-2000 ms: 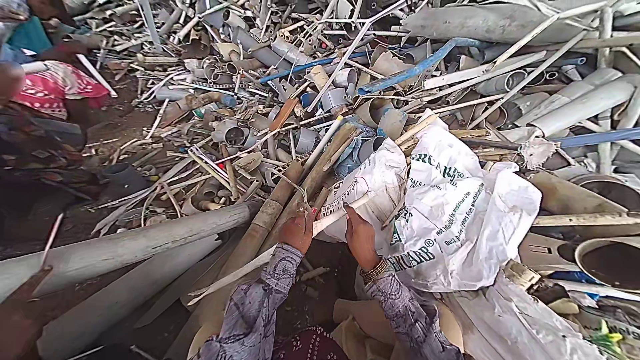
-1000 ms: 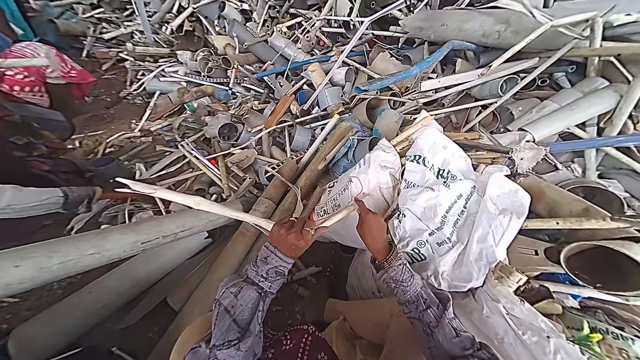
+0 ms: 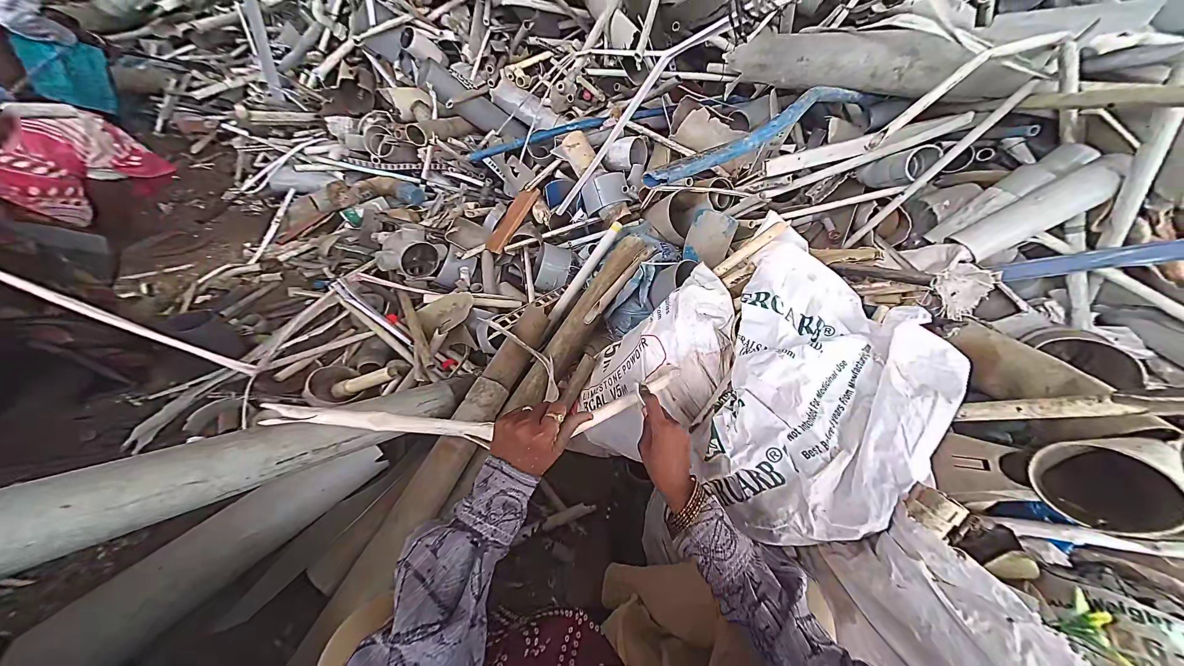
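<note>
A long, pale plastic strip point(image 3: 388, 421) with a split left end lies across both hands at the lower middle. My left hand point(image 3: 529, 438) is closed around it, with a ring showing on one finger. My right hand point(image 3: 666, 442), bangles at its wrist, grips the strip near its right end, thumb on top. Just beyond and to the right of the hands lies a crumpled white woven sack point(image 3: 832, 398) with green and black print. Brown-grey pipes point(image 3: 481, 398) run diagonally beneath and beside my left hand.
Scrap plastic pipes and fittings point(image 3: 555, 185) are heaped ahead. Large grey pipes point(image 3: 231, 462) extend to the lower left. A wide pipe end point(image 3: 1110, 486) lies at the right. At the far left, a person's red patterned cloth point(image 3: 74, 166) shows, and a thin pale strip point(image 3: 129, 319) reaches inward.
The strip held in my hands has swung from a steep diagonal two seconds ago to lying nearly level, its split end pointing left. A thin strip now reaches in from the far left.
</note>
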